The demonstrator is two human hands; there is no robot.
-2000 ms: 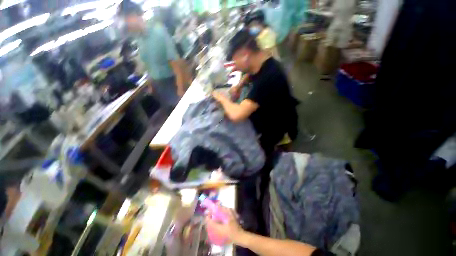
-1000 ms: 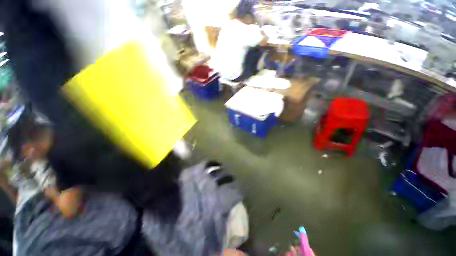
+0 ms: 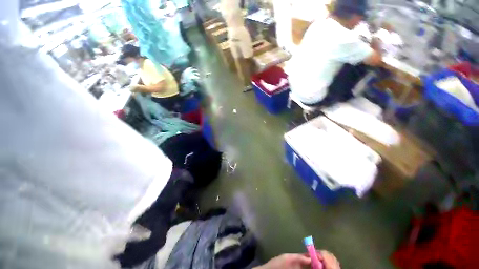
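A pink, narrow thing with a light-blue top [image 3: 313, 252], perhaps a bottle or thread cone, stands upright between my hands at the bottom edge. My left hand [image 3: 287, 261] reaches in from the left with its fingers against it. My right hand [image 3: 330, 260] closes on it from the right. Both hands and the lower part of the pink thing are cut off by the bottom edge.
Large white cloth [image 3: 68, 152] fills the left. Grey garments [image 3: 205, 242] lie at lower left. A blue basket with white pieces [image 3: 307, 164] stands ahead, a red stool or object [image 3: 444, 239] at lower right. A seated person in white [image 3: 325, 60] works beyond; another sits left.
The view has swung from the sewing table across the aisle. The yellow sheet is gone from view and white cloth fills the left. Both hands now show at the pink thing.
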